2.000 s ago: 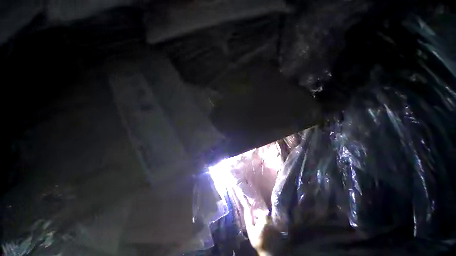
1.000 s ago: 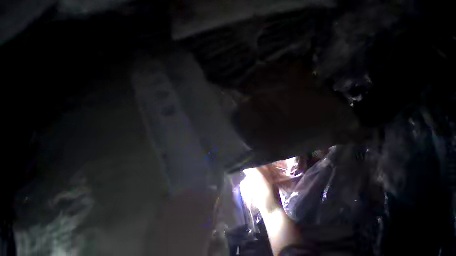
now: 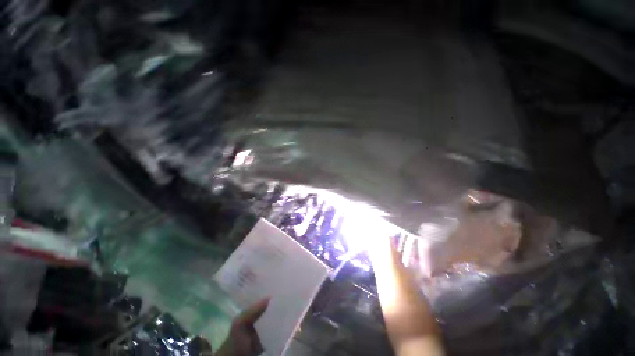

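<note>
My left hand point(image 3: 245, 334) is at the bottom edge and holds a white paper sheet point(image 3: 282, 281) with faint writing, thumb on top. My right hand point(image 3: 393, 278) reaches up from the bottom; its fingers are lost in an intense white glare beside shiny, dark plastic-wrapped garments point(image 3: 306, 212). I cannot tell whether it holds anything. The glare lies along the lower edge of a large, dull plastic-covered packet point(image 3: 376, 104). Below and right of it is a brownish piece point(image 3: 487, 243) under clear plastic.
Glossy, blurred plastic bundles point(image 3: 132, 90) lie at the upper left. A green surface point(image 3: 153, 264) runs diagonally at the lower left, with a red and white strip point(image 3: 49, 247) at the far left. More clear plastic point(image 3: 557, 306) lies at the lower right.
The view has shifted and is brighter. My left hand and the paper have come into view at the bottom. My right hand and the glare remain near the lower middle.
</note>
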